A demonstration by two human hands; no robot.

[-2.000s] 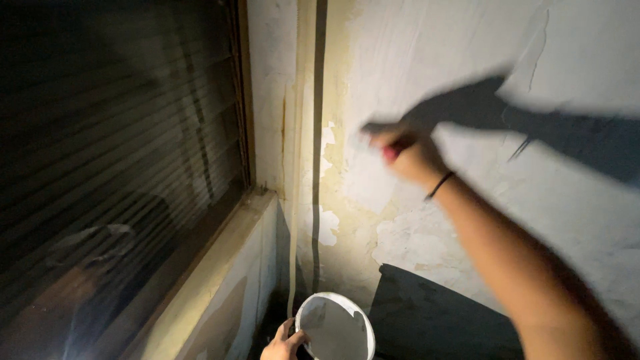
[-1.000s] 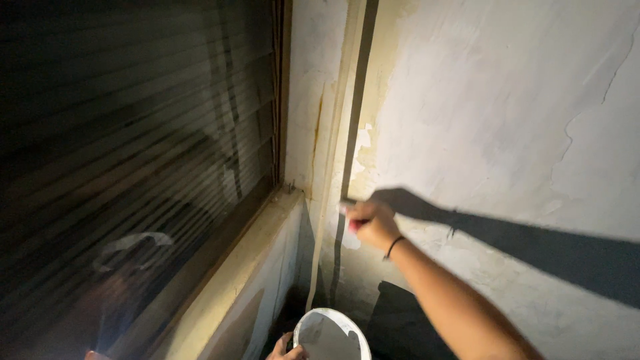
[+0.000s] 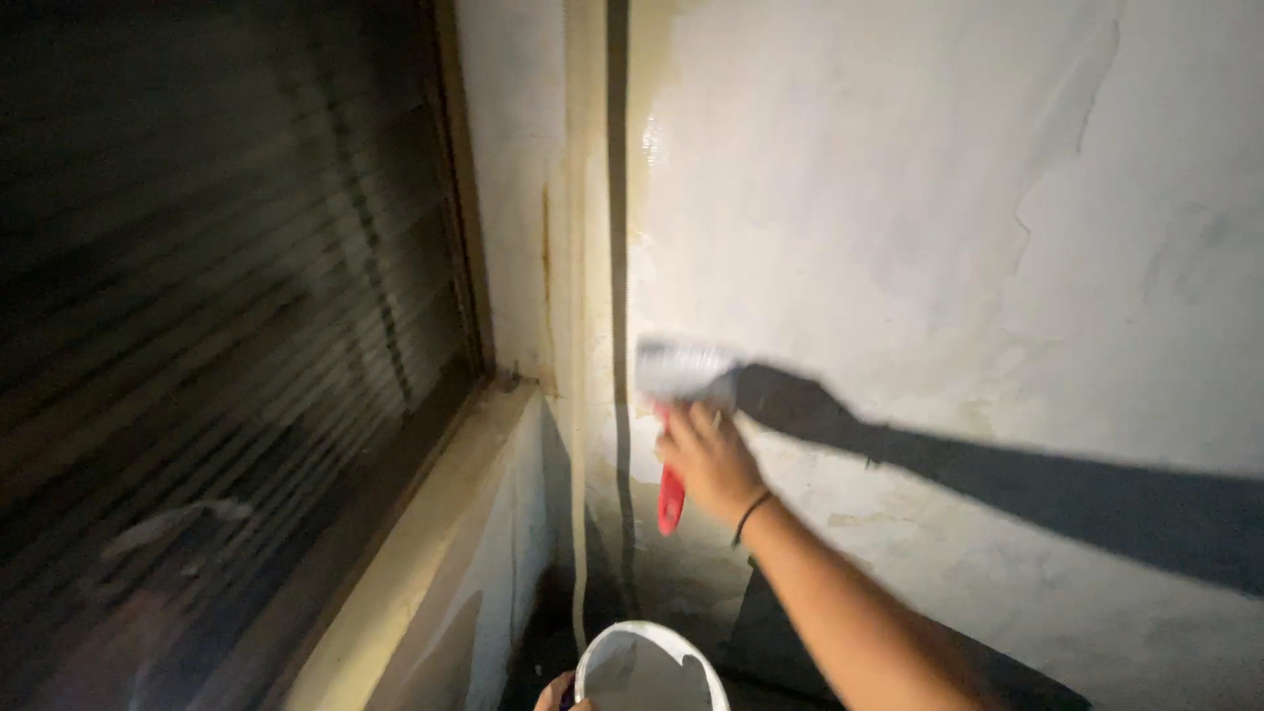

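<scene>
My right hand (image 3: 706,459), with a dark band at the wrist, grips the red handle of a putty knife (image 3: 681,370). The wide blade is blurred and lies at the patchy white wall (image 3: 839,217), just right of a vertical pipe or conduit's dark shadow. At the bottom edge, my left hand (image 3: 558,693) holds the rim of a white bucket (image 3: 703,657) containing grey-white compound. Most of the left hand is out of view.
A dark louvred window (image 3: 247,296) with a brown frame fills the left side. Its pale sill (image 3: 434,523) runs toward the corner. A long beige pipe or conduit (image 3: 583,296) goes down the corner. My arm's shadow falls across the wall at right.
The putty knife has moved to the wall right of the pipe's shadow, its blade pointing upward. White material now covers part of the yellowish strip beside that shadow. The left hand stays at the bucket.
</scene>
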